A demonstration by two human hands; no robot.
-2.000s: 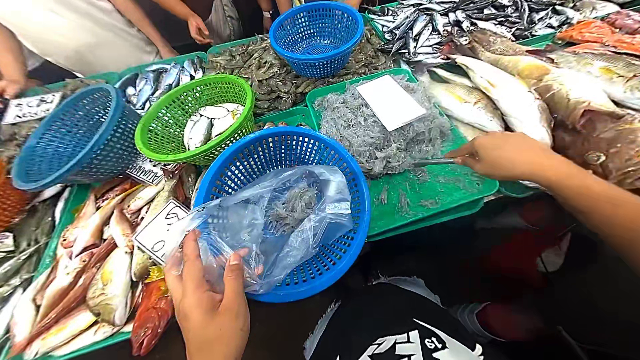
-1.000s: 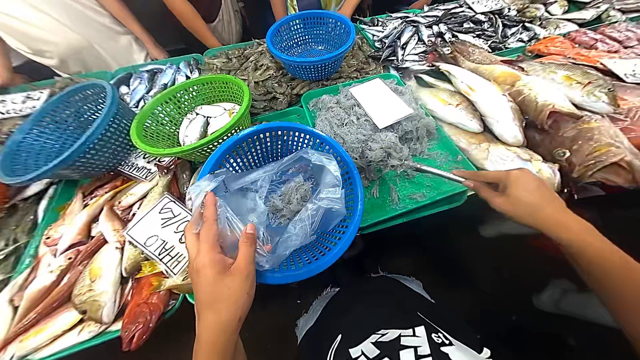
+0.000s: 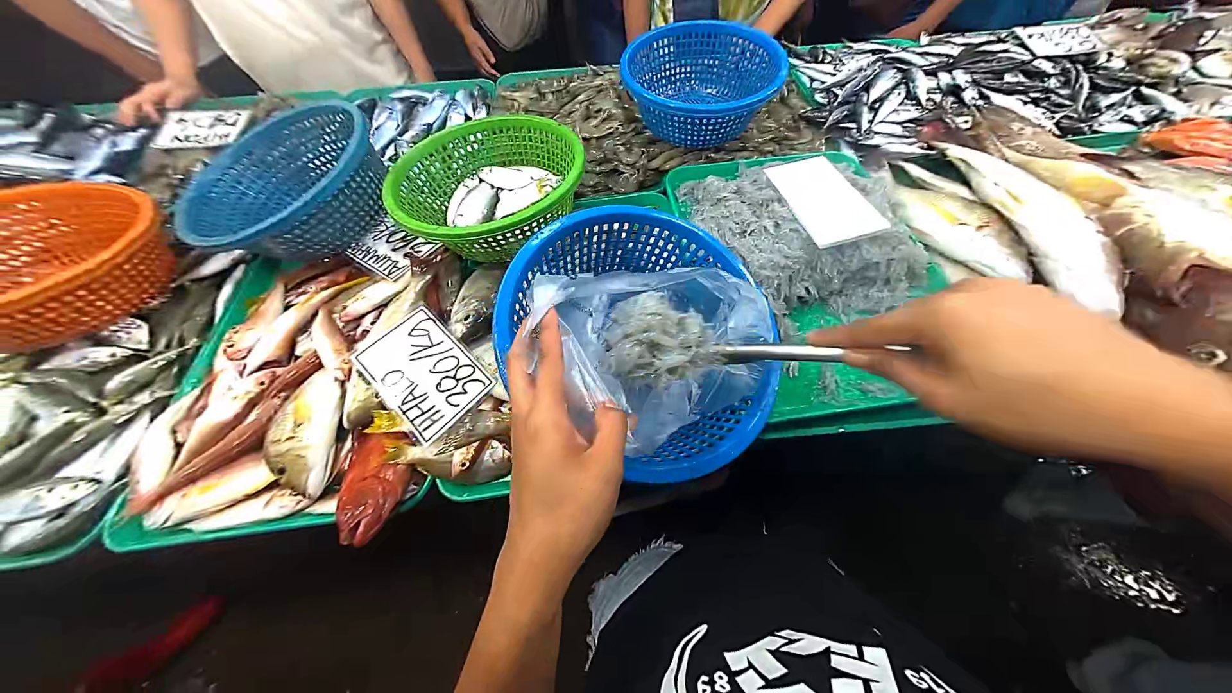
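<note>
My left hand [image 3: 568,433] holds the near left edge of a clear plastic bag [image 3: 587,318] lying open in a blue plastic colander basket [image 3: 635,223]. My right hand [image 3: 972,361] grips the metal handle of a utensil [image 3: 780,353]; its far end, over the bag's mouth, is hidden by a clump of small translucent shrimp [image 3: 654,337]. Whether that clump rests on the utensil or in the bag I cannot tell. To the right, a green tray [image 3: 837,385] bears a heap of the same shrimp [image 3: 741,217] under a blank-looking white card [image 3: 826,200].
At left stand a green basket [image 3: 539,217] with fish, a tilted blue basket [image 3: 279,183] and an orange basket [image 3: 87,279]. Trays of reddish fish [image 3: 318,423] and large fish [image 3: 1039,212] flank the work. Other people's hands [image 3: 159,96] are at the far edge.
My right hand has moved left with the utensil, from the shrimp heap on the green tray to over the bag. My left hand stays at the bag.
</note>
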